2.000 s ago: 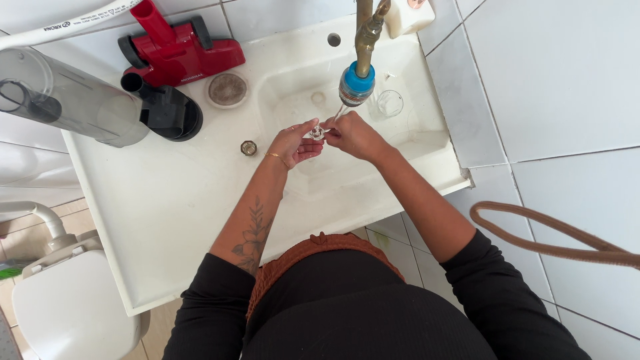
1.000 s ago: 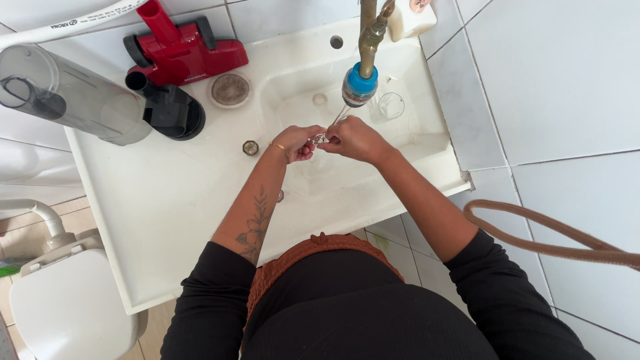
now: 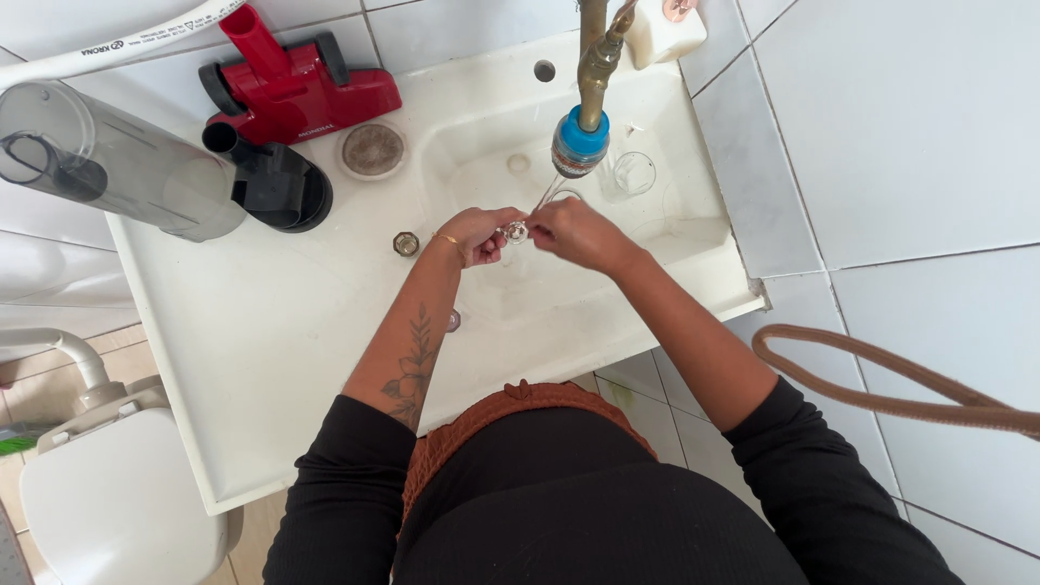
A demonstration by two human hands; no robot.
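Over the basin of a white sink [image 3: 268, 390], my left hand [image 3: 479, 236] holds a small clear faceted object [image 3: 515, 232], perhaps a glass stopper. My right hand [image 3: 573, 234] is closed at its right side, fingertips touching or very near it; whether they pinch anything is hidden. A thin stream of water falls behind my right hand from a blue-topped filter [image 3: 580, 142] on a brass tap [image 3: 597, 65]. A clear glass [image 3: 634, 173] lies in the basin at the back right. A small round faceted piece [image 3: 405, 244] sits on the drainboard, left of my left wrist.
A red vacuum floor head [image 3: 301, 89], a black plastic part [image 3: 284, 191], a clear cylindrical container [image 3: 122, 162] and a round brown-topped dish [image 3: 372, 151] crowd the back left. A white soap dispenser [image 3: 662, 32] stands back right. A brown strap [image 3: 877, 366] hangs at right.
My hands have stayed together over the basin, with small shifts of the fingers around the clear piece. A small round object near my left forearm shows now but not two seconds ago.
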